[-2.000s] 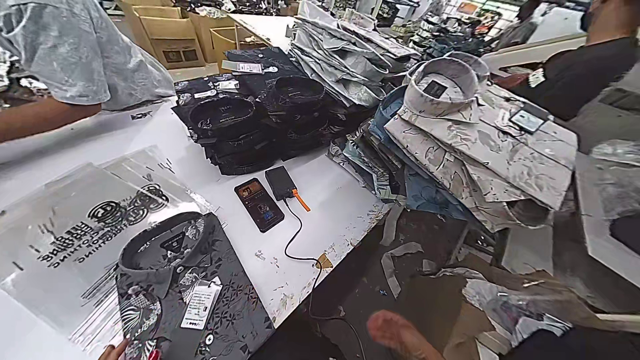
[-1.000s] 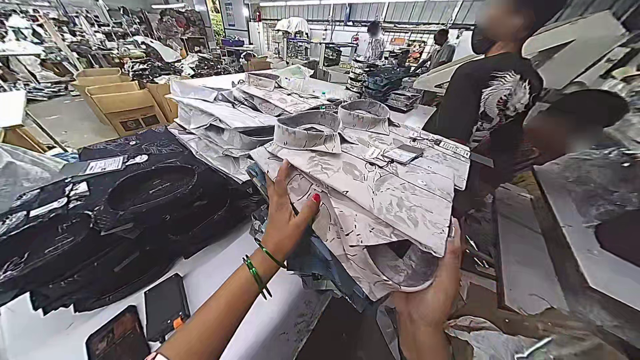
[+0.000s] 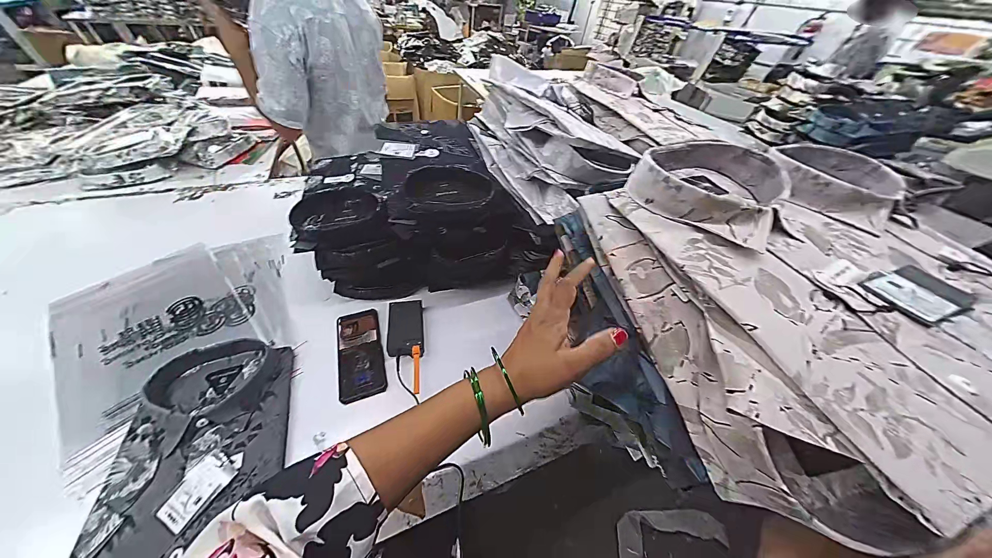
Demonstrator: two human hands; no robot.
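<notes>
My left hand (image 3: pixel 554 333), with green bangles on the wrist, has its fingers spread over the edge of a blue patterned shirt (image 3: pixel 620 380); contact is unclear. This shirt lies under folded pale leaf-print shirts (image 3: pixel 744 310), which have stiff upright collars and a dark tag (image 3: pixel 918 294). At the bottom right edge only a little skin of my right arm or hand shows, and its fingers are hidden. Stacked black shirts (image 3: pixel 418 225) stand left of my left hand. A grey floral shirt (image 3: pixel 225 434) with a white tag (image 3: pixel 198 492) lies at the lower left.
A phone (image 3: pixel 362 356) and a black power bank (image 3: pixel 406 329) with an orange-plugged cable lie on the white table (image 3: pixel 155 217). Printed clear plastic bags (image 3: pixel 170 318) are behind the grey shirt. More pale shirts (image 3: pixel 542 132) and a person in grey (image 3: pixel 318 77) are beyond.
One second ago both hands were on the pale shirts; my left hand has since come off their top to the blue shirt's edge. The view has turned left.
</notes>
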